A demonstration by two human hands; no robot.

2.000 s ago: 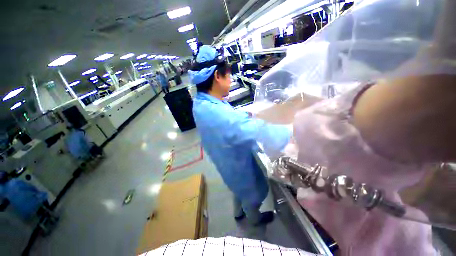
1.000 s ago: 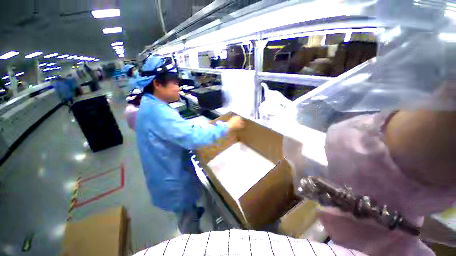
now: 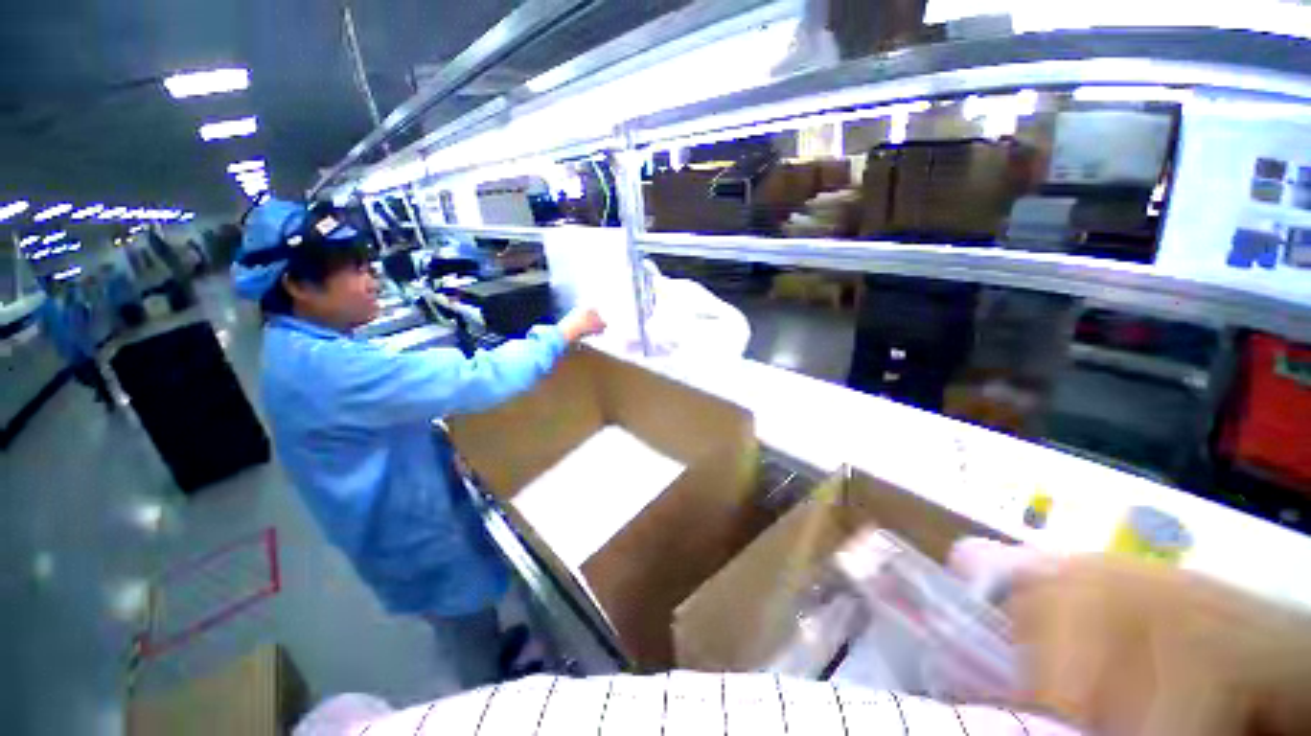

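Note:
An open brown carton (image 3: 808, 575) stands in front of me at the lower right. Shiny clear wrapping (image 3: 942, 611) shows at its opening, blurred. A blurred tan shape, which looks like my right hand (image 3: 1150, 633), lies at the lower right edge beside the wrapping; its fingers and any hold cannot be made out. My left hand is not in view; only a bit of pink sleeve shows at the bottom left. A second open carton (image 3: 669, 554) stands further left with a flat white sheet (image 3: 597, 493) on its floor.
A person in a blue coat (image 3: 388, 431) stands left of the second carton, one hand near its far rim. A white bench (image 3: 891, 439) runs behind the cartons, with a small yellow item (image 3: 1038, 508) and a yellow-and-clear roll (image 3: 1153, 534). A black bin stack (image 3: 191, 406) stands on the floor.
The view has swung right. The clear film and pink sleeve that covered the right side have left the upper view, uncovering the bench and nearer carton. The coworker's arm now reaches across the second carton.

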